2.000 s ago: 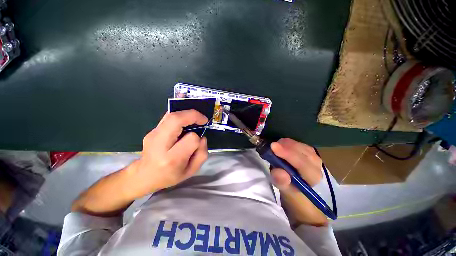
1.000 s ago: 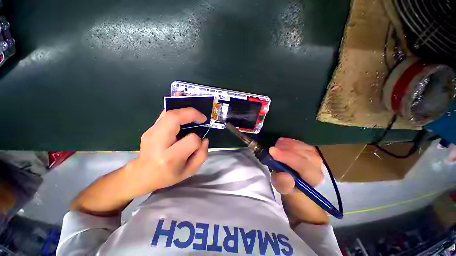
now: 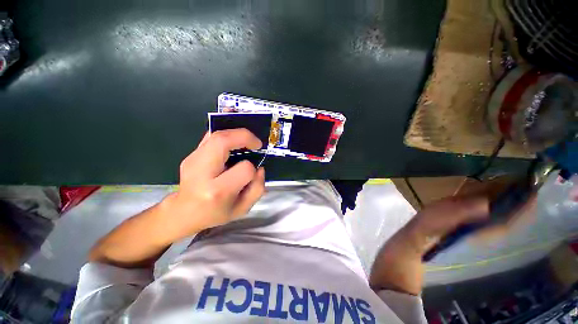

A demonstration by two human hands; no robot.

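The phone half-assembly [image 3: 310, 135] lies on the dark green bench, white-edged with red patches at its right end. The black LCD module [image 3: 237, 123] lies over its left part. The orange flex cable [image 3: 276, 131] runs from the LCD onto the board. My left hand [image 3: 222, 174] grips the LCD module at its near edge, with a very thin pale line at the fingertips. My right hand [image 3: 466, 215] is blurred at the right, beyond the bench's near edge, shut on the dark blue soldering iron [image 3: 451, 240]. The iron's tip is not clearly visible.
At the right, a brown cardboard mat [image 3: 437, 117] bears a round tub with a red band [image 3: 521, 101]. A black fan [image 3: 551, 31] stands behind it, and a blue box [image 3: 564, 155] beside it. Shiny items [image 3: 7, 44] show at the far left edge.
My right hand has swung away from the phone to the right with the soldering iron. My left hand still holds the LCD. The phone appears slightly higher in view.
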